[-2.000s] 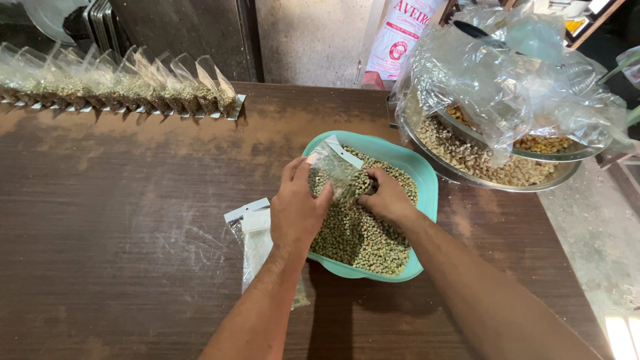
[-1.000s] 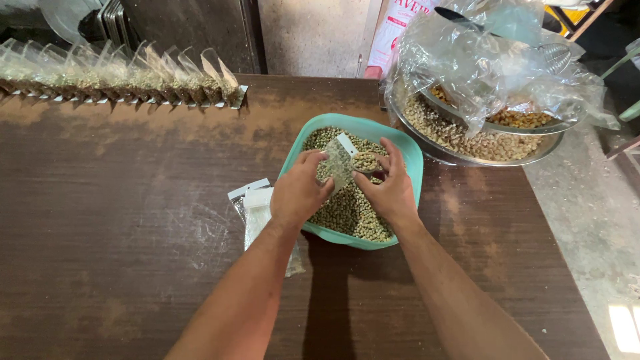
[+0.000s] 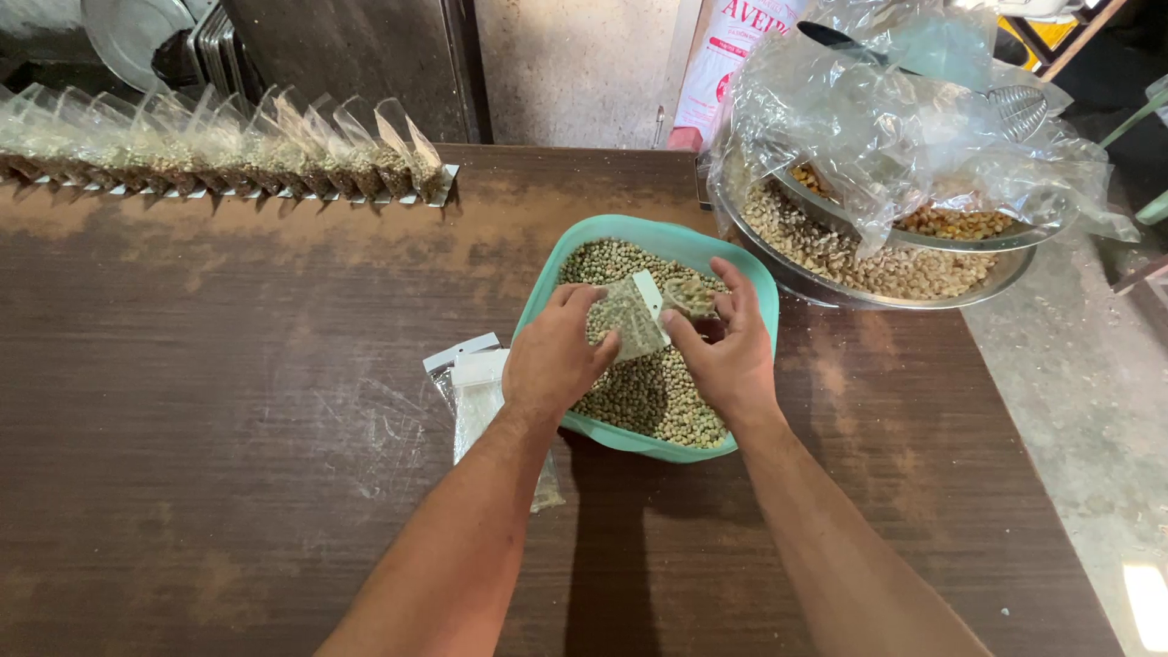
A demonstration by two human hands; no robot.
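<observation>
A turquoise plastic tub (image 3: pixel 762 274) full of dried peas (image 3: pixel 607 260) stands before me on the brown table. Over it, my left hand (image 3: pixel 558 351) grips a small clear plastic bag (image 3: pixel 630 319) with a white header strip. My right hand (image 3: pixel 730 351) is at the bag's header end, thumb close to the strip, with a small clear cup-like scoop (image 3: pixel 689 298) between its fingers; the scoop seems to have peas in it. Left of the tub, partly under my left forearm, lie flat clear bags with white headers (image 3: pixel 479 374).
At the back left, a row of filled clear bags (image 3: pixel 274 151) stands along the table's far edge. Stacked steel bowls (image 3: pixel 912 297) of split grains, draped with plastic film (image 3: pixel 839 119) and holding a ladle-like utensil, stand at the back right. A printed sack (image 3: pixel 716 78) is behind the table.
My right hand was down in the peas two seconds ago; it has risen and now holds the scoop beside the bag. My left hand keeps the bag over the tub.
</observation>
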